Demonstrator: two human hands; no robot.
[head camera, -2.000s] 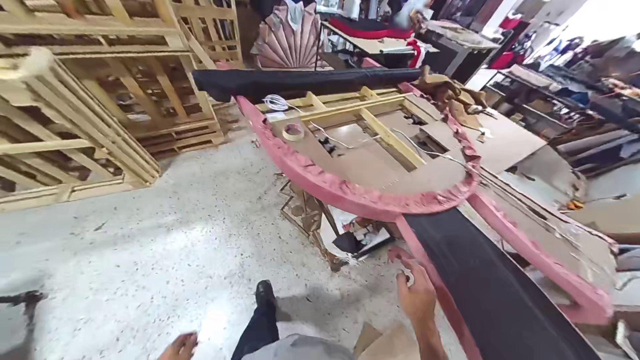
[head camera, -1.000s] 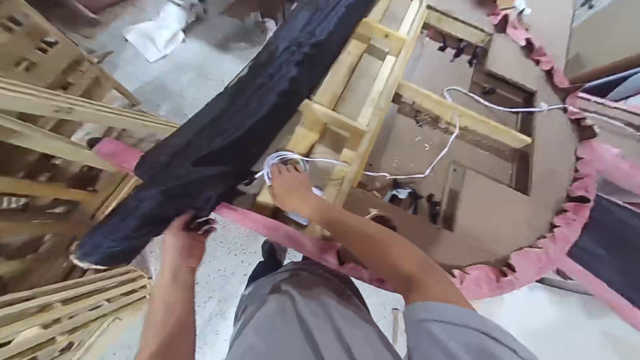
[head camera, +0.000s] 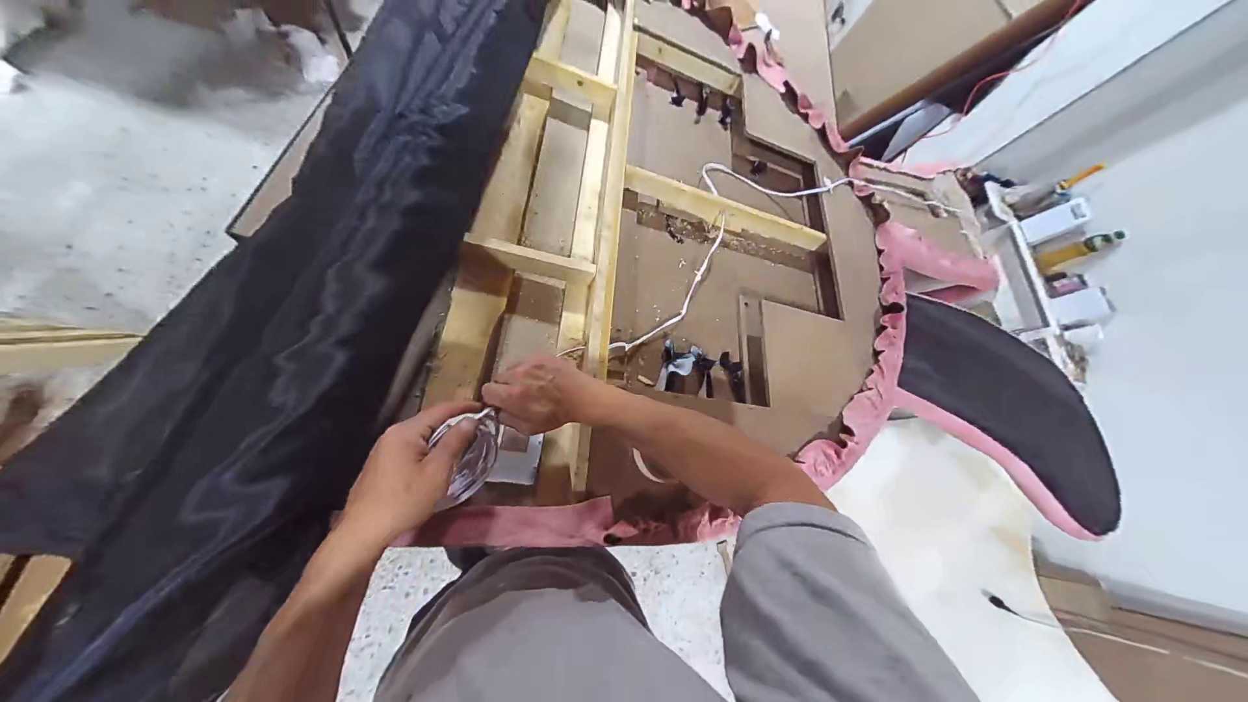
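My left hand (head camera: 414, 473) holds a coil of white cord (head camera: 473, 458) between thumb and fingers, over the near end of a wooden frame (head camera: 531, 258). At the top of the coil my right hand (head camera: 534, 393) has its fingers closed, seemingly on the cord. From there the white cord (head camera: 687, 297) runs across the frame and a brown board panel (head camera: 819, 361) to its curved edge. Gathered pink fabric (head camera: 887, 331) lines that edge. Black fabric (head camera: 341, 263) lies along the frame's left side. A pink fabric strip (head camera: 526, 525) crosses the near edge, just below my hands.
A black panel with pink edging (head camera: 1014, 409) juts out at the right. Beyond it stands a white shelf (head camera: 1019, 253) with bottles and boxes. Wooden slats (head camera: 58, 341) are at the left. A cable with a dark plug (head camera: 996, 602) lies at the lower right.
I have come up to the frame's near end. My left hand has moved from the black fabric to the cord coil, which is now lifted; my right hand was at the coil a second ago.
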